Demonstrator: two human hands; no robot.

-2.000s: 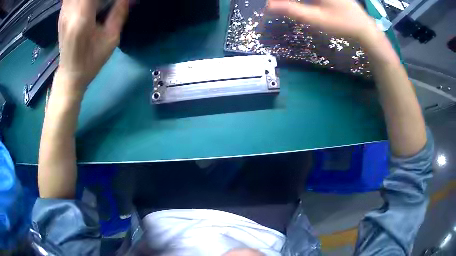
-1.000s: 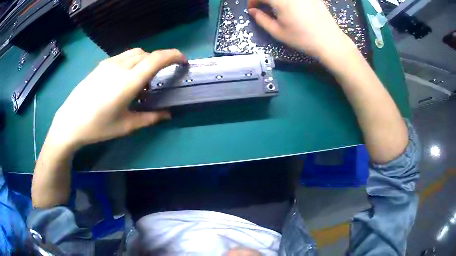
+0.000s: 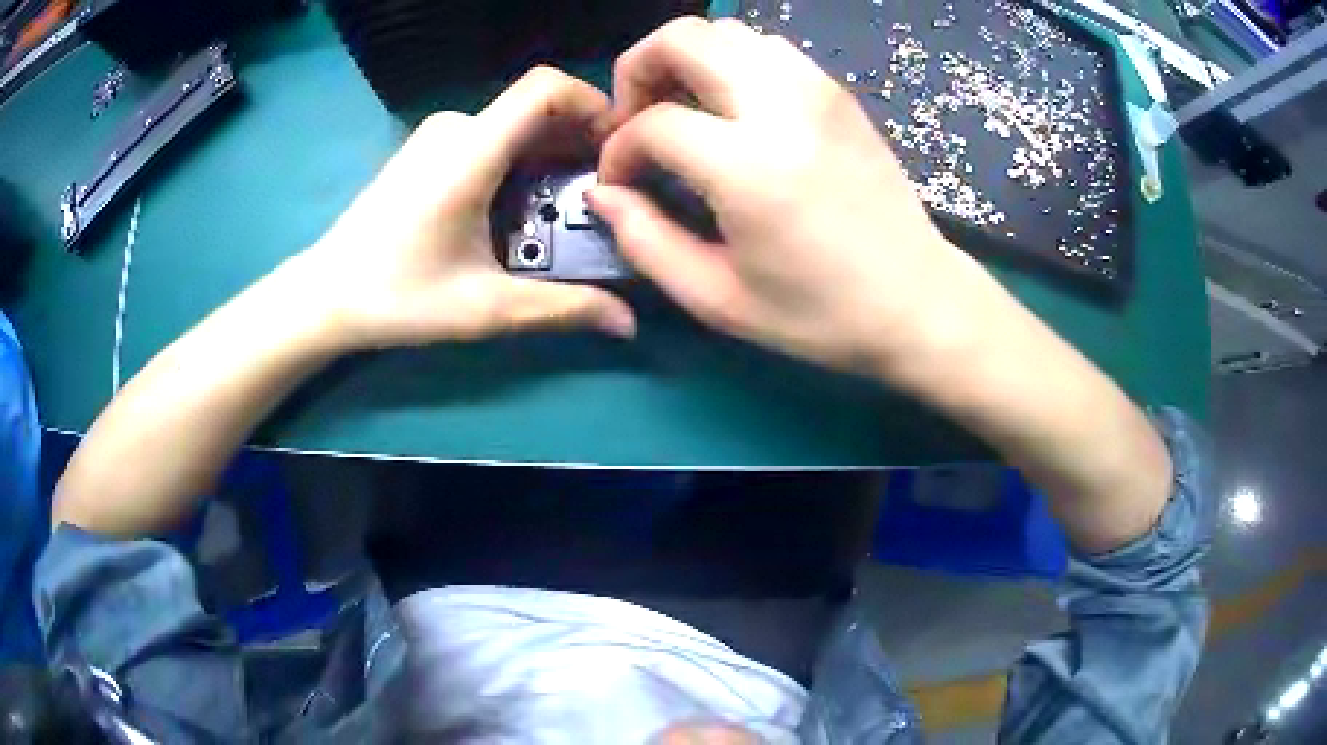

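A dark metal housing lies on the green bench top, mostly hidden by my two hands. Its left end shows, with a bright-rimmed hole and the start of the groove. My left hand wraps around the housing's left end, thumb along the near side. My right hand is over the housing, with thumb and fingers brought together at its top face near the groove. Whether a fastener is between the fingertips cannot be seen. The black parts tray, scattered with small silver and gold-looking fasteners, is at the upper right.
Black stacked housings stand behind my left hand. A separate narrow housing lies at left near a white line. A pale plastic item is at the tray's right edge. The bench's pale front edge runs below my forearms.
My right hand has moved from the tray down and left onto the housing. My left hand still holds the housing's left end. The tray, stack and separate housing appear shifted in view.
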